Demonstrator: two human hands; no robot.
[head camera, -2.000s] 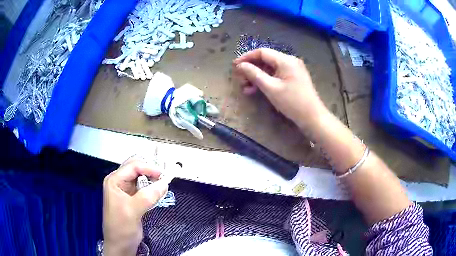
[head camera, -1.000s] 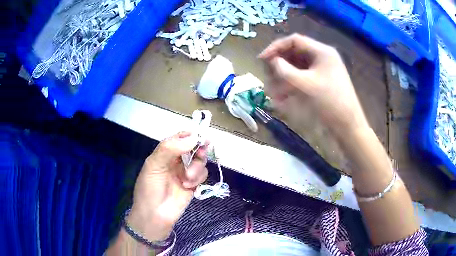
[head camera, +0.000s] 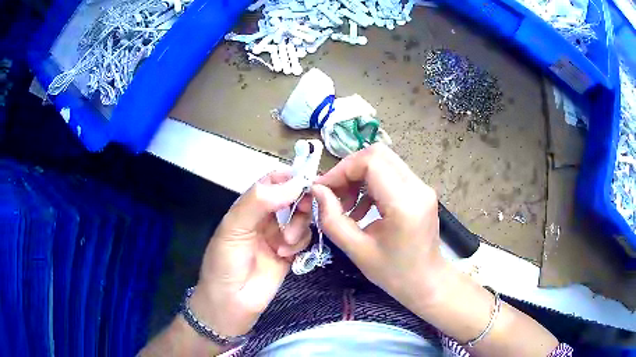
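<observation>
My left hand (head camera: 254, 233) is shut on a white plastic housing (head camera: 306, 159) and holds it above the bench's front edge. A dark spot shows at the housing's upper end. A looped white cord (head camera: 312, 259) hangs below it. My right hand (head camera: 383, 216) touches the housing with thumb and index finger; a tiny dark thing seems to be between these fingertips, too small to make out. The loose pile of small metal parts (head camera: 462, 85) lies on the cardboard.
The padded hammer head (head camera: 352, 125) lies behind my hands, its black handle (head camera: 457, 233) partly hidden by my right hand. White strips (head camera: 293, 35) lie at the far edge. Blue bins stand left (head camera: 150, 104) and right (head camera: 593, 171). Stacked blue bins (head camera: 77, 279) are lower left.
My right hand has come from over the metal pile, down and left to the housing in my left hand. The pile is uncovered. The housing was lifted into view above my left fingers.
</observation>
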